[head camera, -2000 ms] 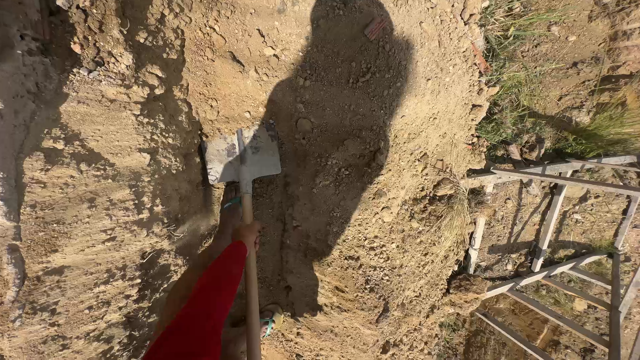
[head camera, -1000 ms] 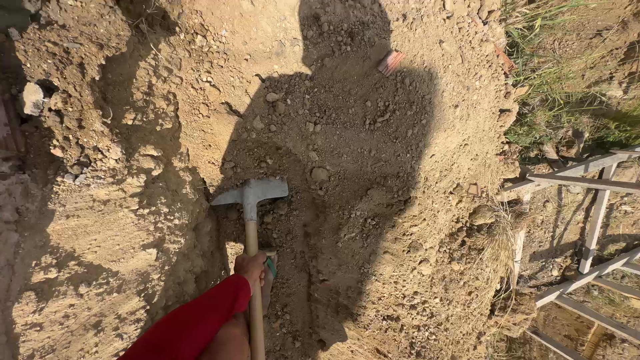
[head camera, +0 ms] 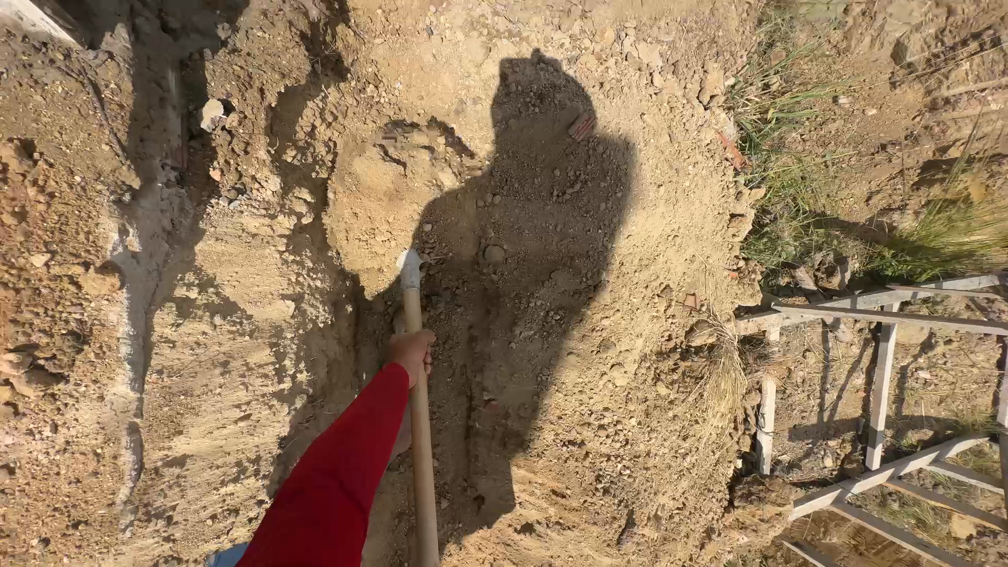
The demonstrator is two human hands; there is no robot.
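My left hand point(head camera: 411, 354), in a red sleeve, is closed around the pale wooden handle point(head camera: 423, 457) of a mattock. The handle runs down past the bottom edge of the view. At its upper end, the grey metal head point(head camera: 410, 269) meets the soil where a sunlit lump of earth point(head camera: 394, 197) borders the shaded ground. Most of the head cannot be made out. My right hand is not in view.
Rough earth rises in a bank point(head camera: 236, 315) on the left. A brick fragment point(head camera: 582, 127) lies in the shadow of a person. Grass point(head camera: 787, 189) and a frame of wooden bars point(head camera: 882, 386) stand at the right.
The mattock head, seen broadside before, now shows only a small part at the soil. A sunlit lump of earth stands out beside it. The view has shifted.
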